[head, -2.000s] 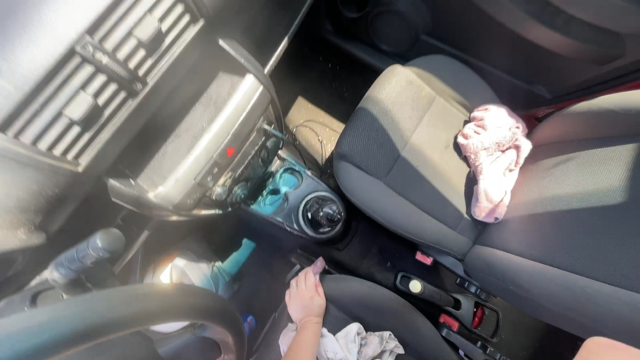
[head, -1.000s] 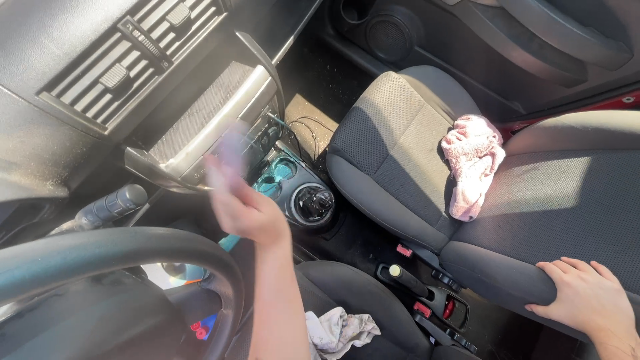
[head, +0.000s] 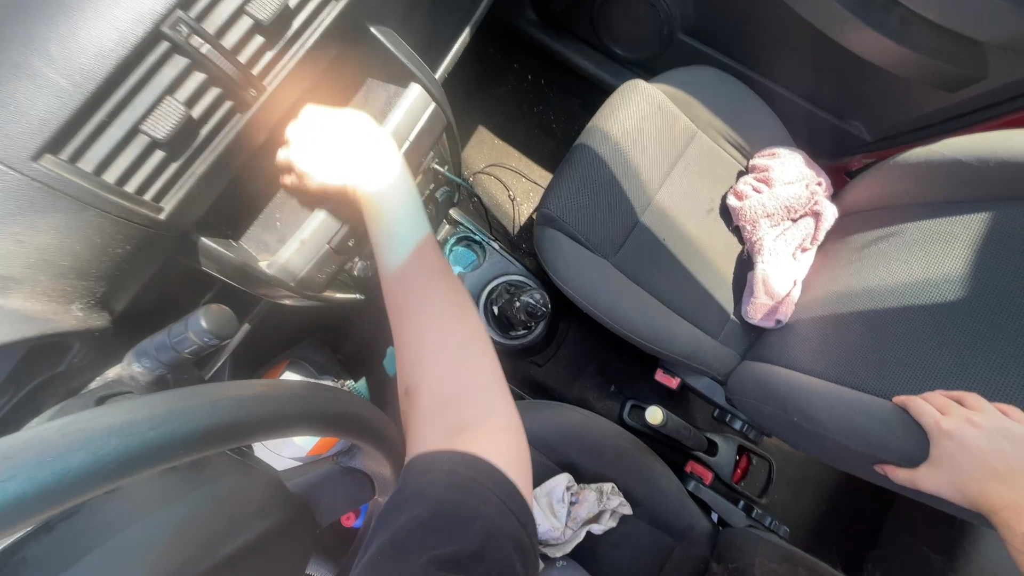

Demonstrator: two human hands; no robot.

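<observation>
My left hand (head: 340, 152) is at the centre of the dashboard, over the trim just below the air vents (head: 196, 88). Strong glare washes it out; its fingers look curled, and whether it holds something cannot be told. Its forearm crosses in front of the centre console. At the far right, my right hand (head: 960, 444) rests with spread fingers on the side of the passenger seat's backrest (head: 896, 288). A pink cloth (head: 780, 228) lies crumpled where seat cushion and backrest meet. A stained whitish cloth (head: 578, 512) lies on the nearer seat.
The steering wheel (head: 200, 416) and a control stalk (head: 188, 340) stand at lower left. The gear lever (head: 520, 308) and a cup holder (head: 464, 252) are beside my forearm. The handbrake (head: 676, 428) lies between the seats. Thin cables (head: 500, 180) hang near the passenger footwell.
My left hand has moved from the nearer seat up to the dashboard. My right hand, not visible in the oldest frame, came onto the passenger backrest and stays there.
</observation>
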